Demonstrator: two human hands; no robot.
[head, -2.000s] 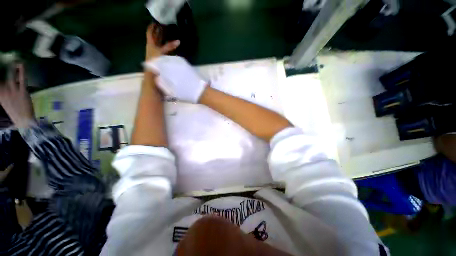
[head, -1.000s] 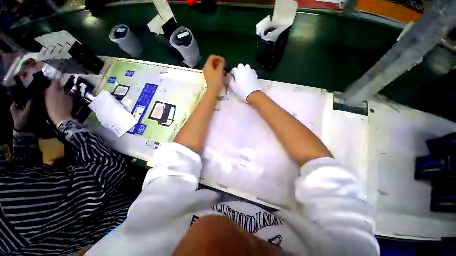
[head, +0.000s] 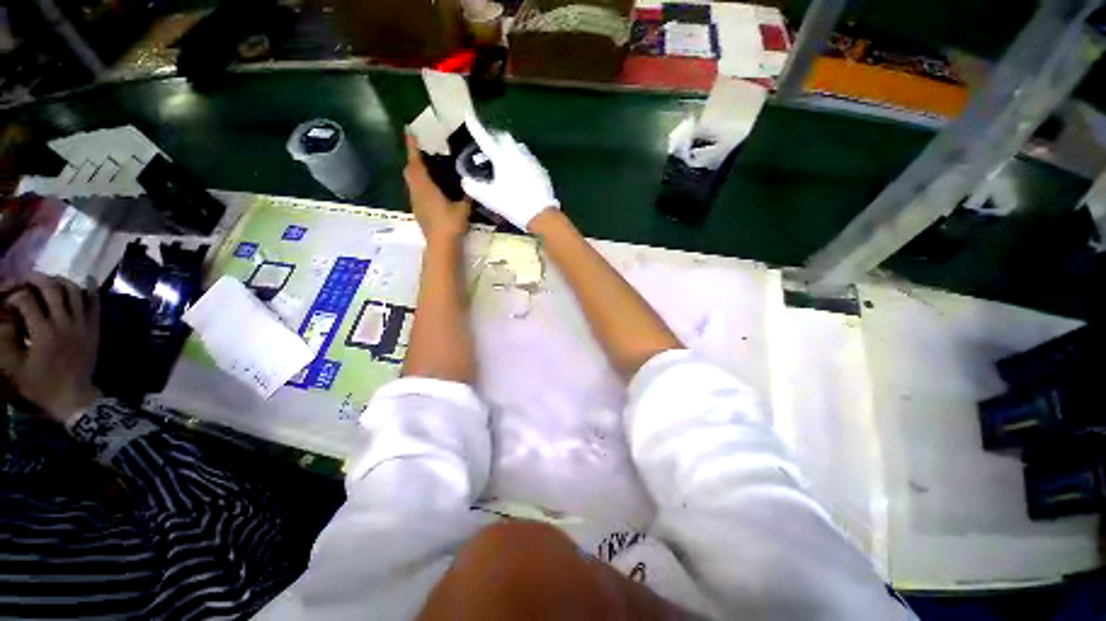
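Observation:
My bare left hand (head: 437, 194) holds an open black retail box (head: 439, 167) with pale flaps standing up, over the near edge of the conveyor. My white-gloved right hand (head: 514, 182) grips a bagged product unit (head: 475, 161) by its side, against the box. The unit's dark round end with a small white label faces up. Whether its lower end is inside the box is hidden. Another bagged unit (head: 330, 158) stands on the belt to the left.
An open black box (head: 701, 170) stands on the conveyor (head: 582, 134) at right. Closed boxes (head: 1031, 412) lie at the right bench end. A white sheet (head: 249, 337) lies on printed cardboard (head: 352, 279). A neighbour's hand (head: 55, 346) is at left. A metal post (head: 958, 158) slants at right.
My hands were together at the bench's far edge, with no box or unit visible in them. Now they are on a box and a bagged unit at the belt, farther left.

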